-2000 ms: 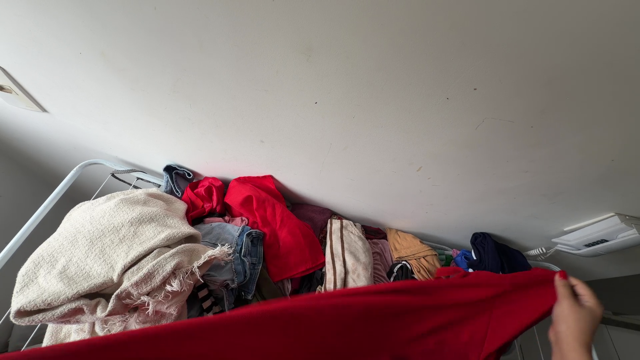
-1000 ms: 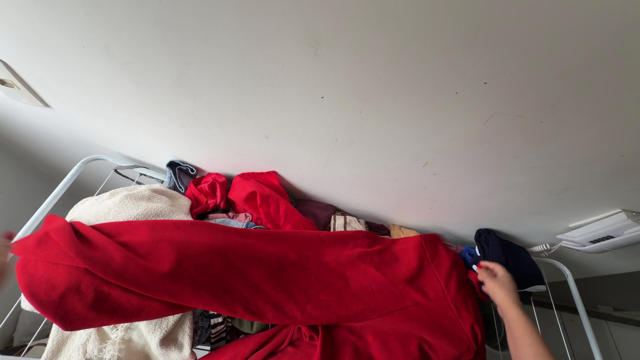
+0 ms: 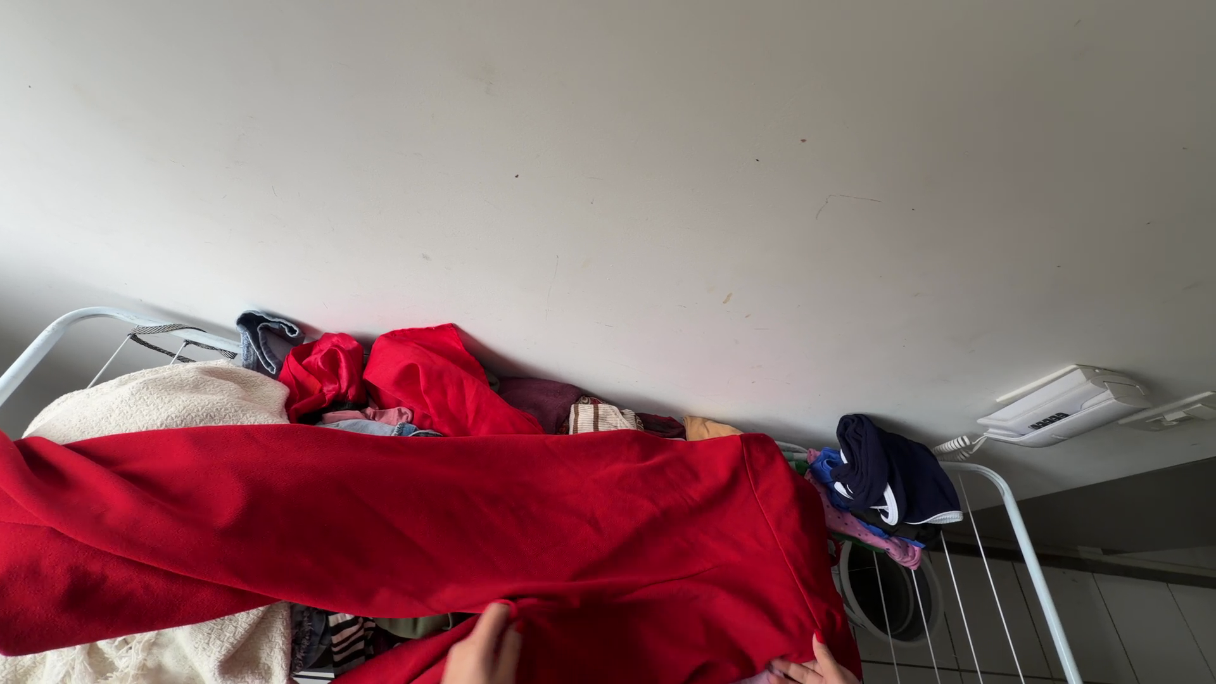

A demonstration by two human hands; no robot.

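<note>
A large red cloth (image 3: 399, 518), perhaps a garment, lies spread over a white wire drying rack (image 3: 1026, 560) piled with laundry. At the bottom centre my left hand (image 3: 483, 646) pinches a fold of it between thumb and fingers. My right hand (image 3: 813, 665) grips the cloth near its lower right edge, partly cut off by the frame. Under and behind the cloth lie a cream woven blanket (image 3: 180, 394) with fringe, a red piece of clothing (image 3: 442, 375), folded denim (image 3: 266, 340) and a navy garment with white trim (image 3: 893, 475).
A pale wall rises directly behind the rack. On it at the right hang a white intercom handset (image 3: 1064, 407) with a coiled cord and a switch plate (image 3: 1173, 412). Below the rack's right end a round grey container (image 3: 888, 589) stands on the tiled floor (image 3: 1102, 617).
The red cloth, stretched across the bottom of the view earlier, now lies over the laundry. My right hand has moved down and left from beside the navy garment. My left hand has moved from the far left to bottom centre.
</note>
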